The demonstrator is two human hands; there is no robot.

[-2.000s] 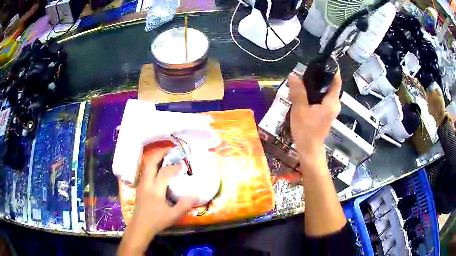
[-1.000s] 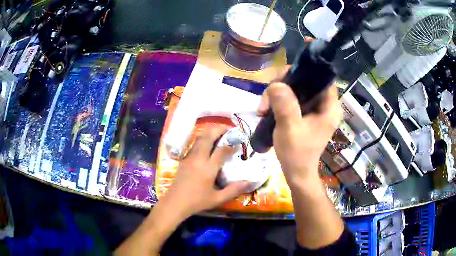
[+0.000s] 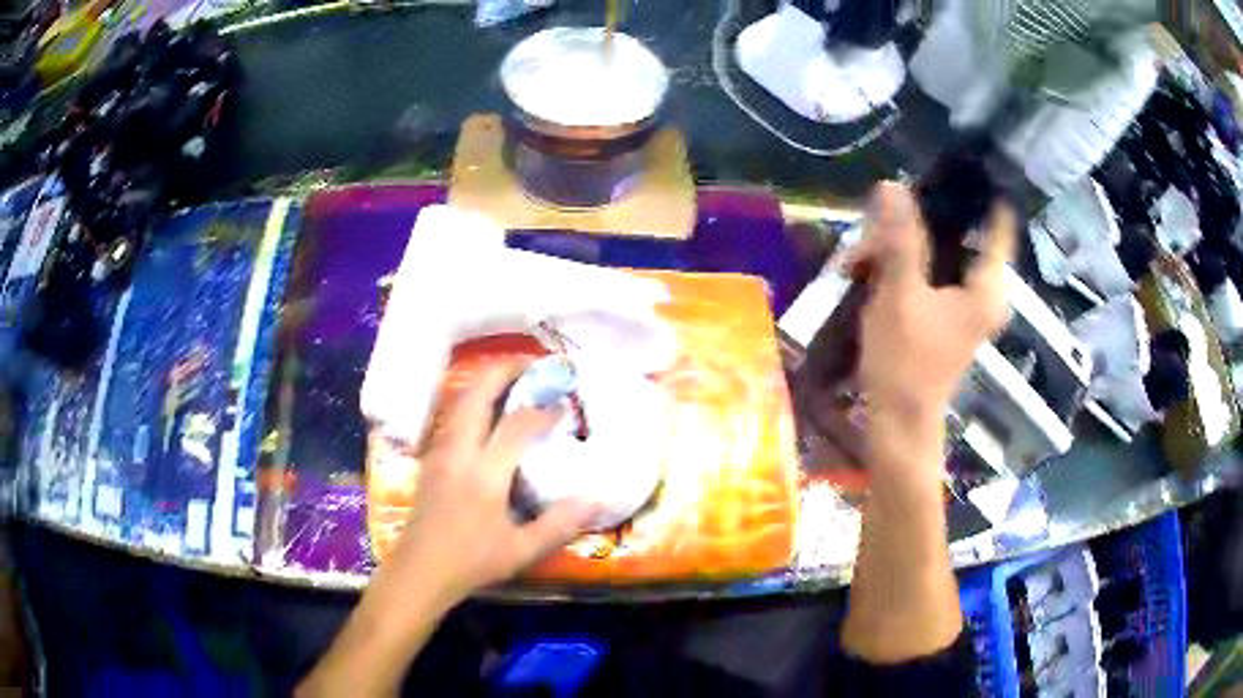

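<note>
A glossy white housing (image 3: 464, 280) with a round white cup (image 3: 607, 457) lies on the orange work pad (image 3: 736, 423). Thin coloured wires rise from the middle of the cup. My left hand (image 3: 477, 477) is around the left side of the cup, with its fingers at a small pale part over the cup and its thumb along the near edge. My right hand (image 3: 927, 300) is raised over the screw feeders at the right and holds the black electric screwdriver (image 3: 958, 198), which is blurred; its bit cannot be made out.
A round tin (image 3: 586, 116) with a stick stands on a tan board (image 3: 477, 171) behind the pad. Pale screw feeders (image 3: 1029, 382) are at the right. Black sub-assemblies (image 3: 123, 150) lie at the far left. A blue crate (image 3: 1165, 600) is lower right, a fan (image 3: 1070, 34) upper right.
My right hand and the screwdriver went in over the cup, then moved back up and right, away from it. My left hand stays at the cup. The camera view has also shifted.
</note>
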